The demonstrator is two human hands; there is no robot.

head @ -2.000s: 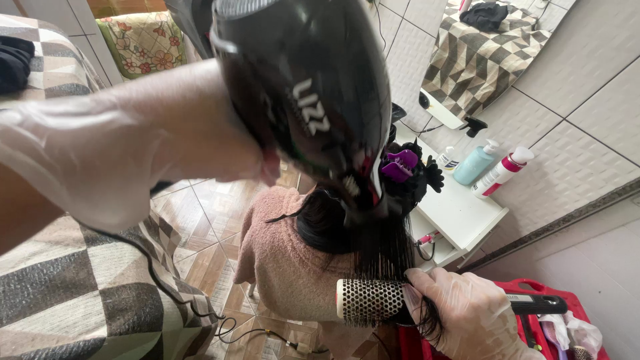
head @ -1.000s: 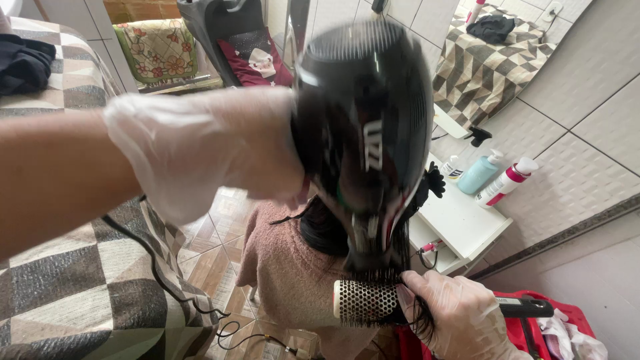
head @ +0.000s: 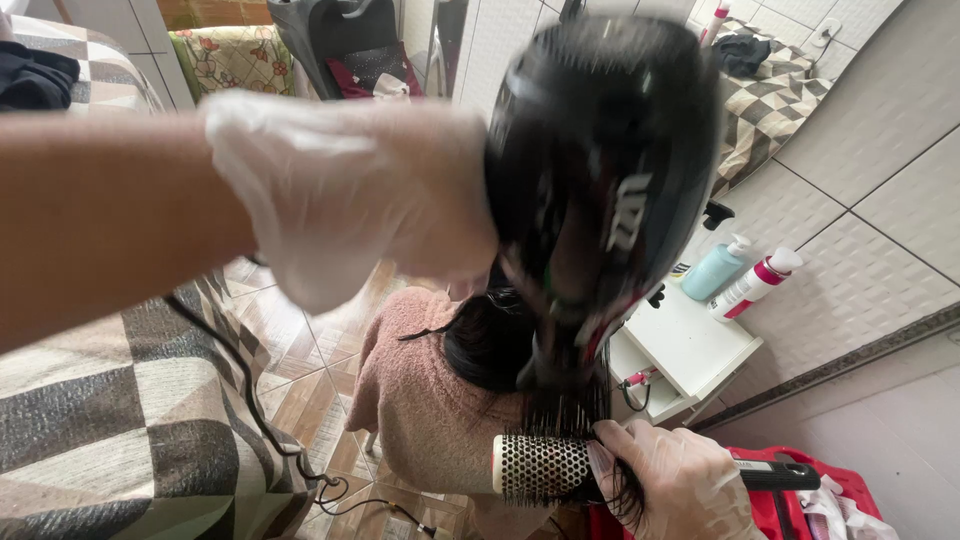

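Observation:
My left hand (head: 360, 195), in a clear glove, holds a black hair dryer (head: 607, 172); the dryer hides its fingers. The dryer's nozzle points down at a lock of dark hair (head: 570, 409) on a seated person with a pink towel (head: 427, 390) around the shoulders. Below the nozzle, a round brush (head: 541, 465) with a perforated barrel lies level against that hair. My right hand (head: 675, 472), also gloved, grips the brush near its handle, with hair ends between and over the fingers.
A white cart (head: 690, 337) at the right bears a teal pump bottle (head: 715, 268) and a white and pink bottle (head: 754, 285). A red tray (head: 795, 457) stands below. The dryer's cord (head: 240, 367) hangs beside a checkered cover (head: 90, 420). A mirror is at upper right.
My left hand and the dryer have moved to the right since two seconds ago, and the dryer now hides the purple hair clip. My right hand and the brush have stayed nearly in place.

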